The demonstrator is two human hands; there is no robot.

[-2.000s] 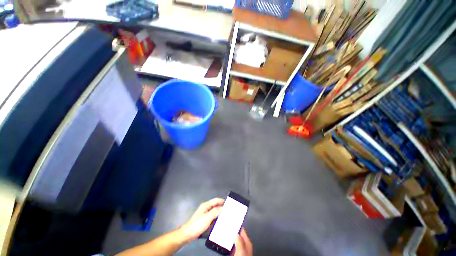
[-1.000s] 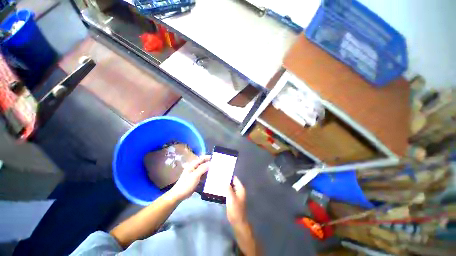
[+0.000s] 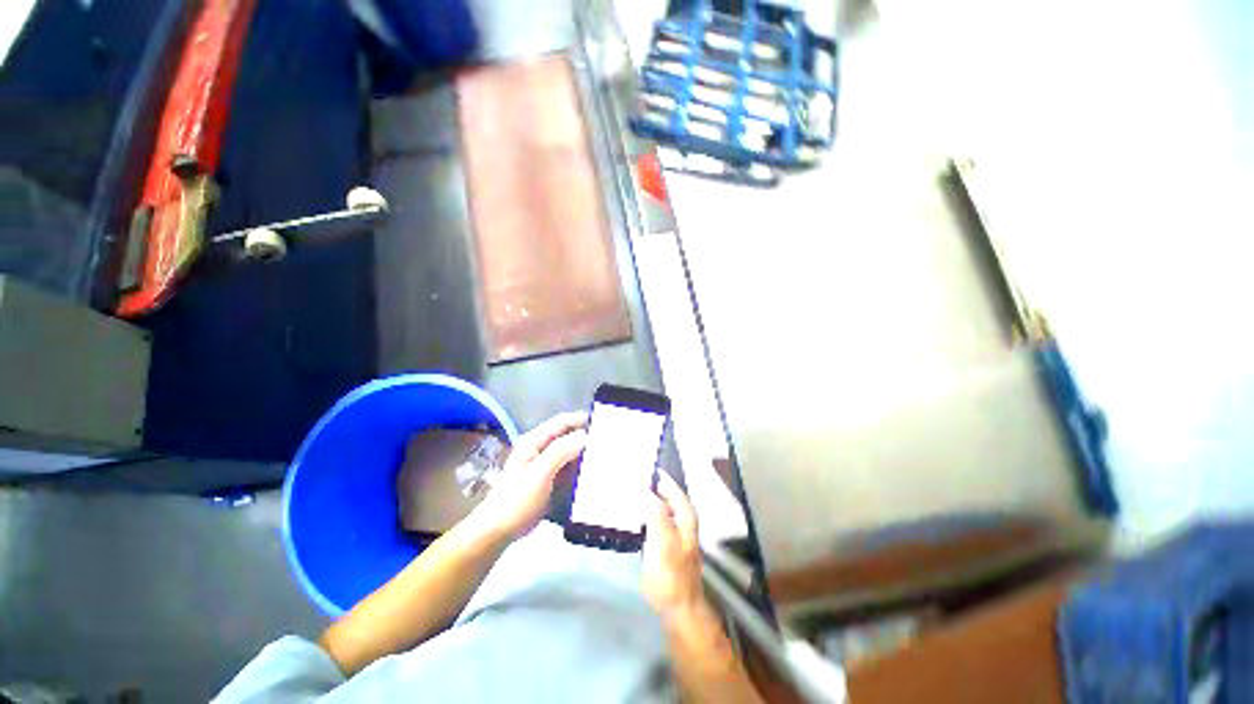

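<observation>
A black smartphone (image 3: 618,468) with a glowing white screen is held upright in front of my body. My left hand (image 3: 539,475) grips its left edge, with the fingers partly behind it. My right hand (image 3: 671,539) holds its lower right edge. No detail on the screen can be read.
A round blue bin (image 3: 319,481) with brown and whitish scraps stands at my left. A reddish-brown mat (image 3: 543,206) lies on the floor ahead. A white bench (image 3: 880,303) on the right bears a blue metal frame (image 3: 739,83). A machine with a red part (image 3: 197,103) stands at upper left.
The view has turned left and moved along the bench. The mat and red machine part are now nearer the centre, and the wooden shelf has moved to lower right. Both hands still hold the phone.
</observation>
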